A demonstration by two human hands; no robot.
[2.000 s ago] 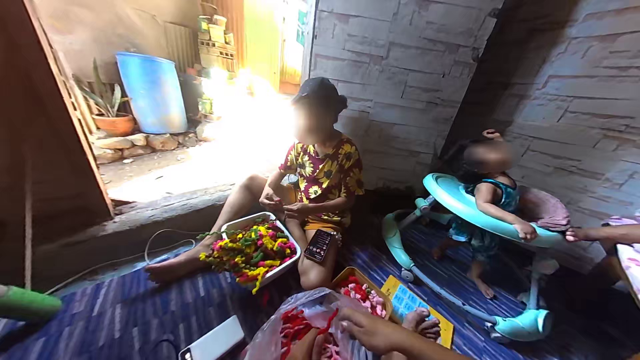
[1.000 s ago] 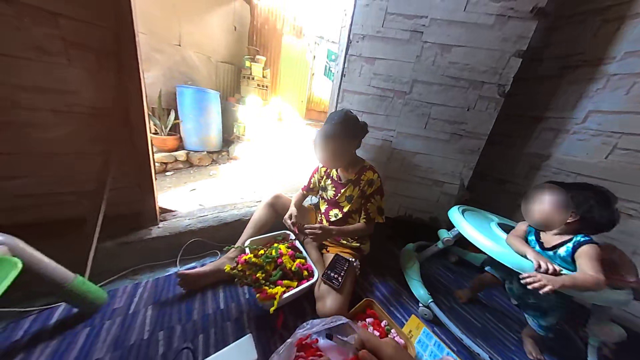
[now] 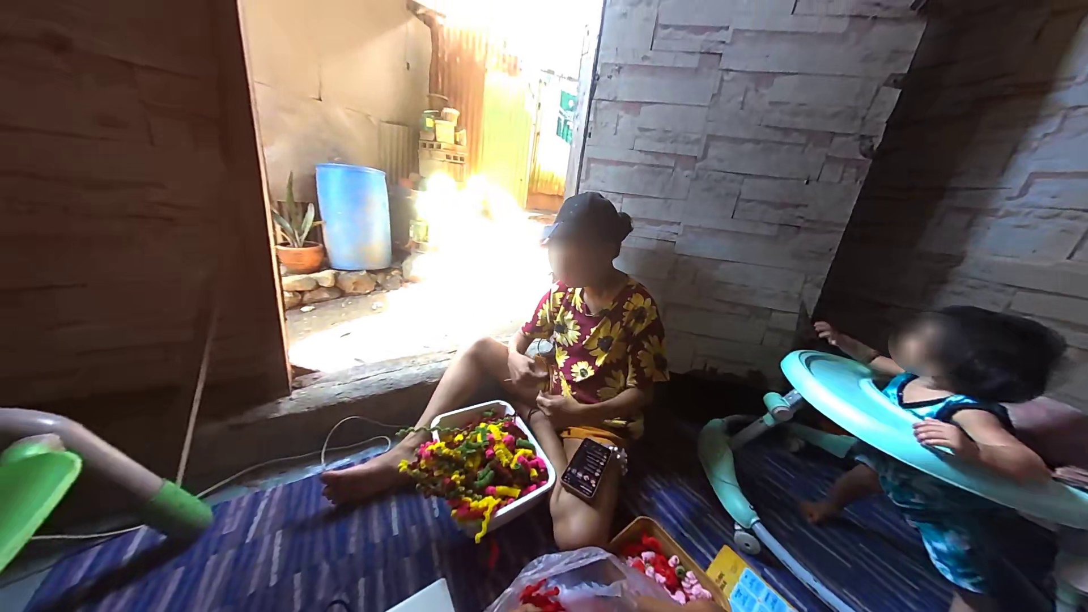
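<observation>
A clear plastic bag point(image 3: 586, 574) with red fuzzy pieces lies at the bottom edge. A sliver of my right hand point(image 3: 680, 604) shows beside it, too cut off to tell its grip; my left hand cannot be made out. Behind the bag, a brown box point(image 3: 633, 535) holds red and pink fuzzy pieces. Farther off, a white tub point(image 3: 544, 450) is heaped with yellow, green, red and pink fuzzy pieces point(image 3: 489, 467). A seated person point(image 3: 595, 340) in a cap and flowered shirt has both hands together near the lap, working on something too small to tell.
A phone point(image 3: 588, 467) rests on that person's thigh. At right a small child stands in a teal baby walker point(image 3: 850, 399). A yellow and blue card point(image 3: 744, 582) and a white object point(image 3: 425, 597) lie at the bottom. A green-tipped frame point(image 3: 183, 507) juts in from the left.
My hands were over the plastic bag and have mostly dropped out of view as the view shifted. The child has turned and raised one hand beside the walker's tray.
</observation>
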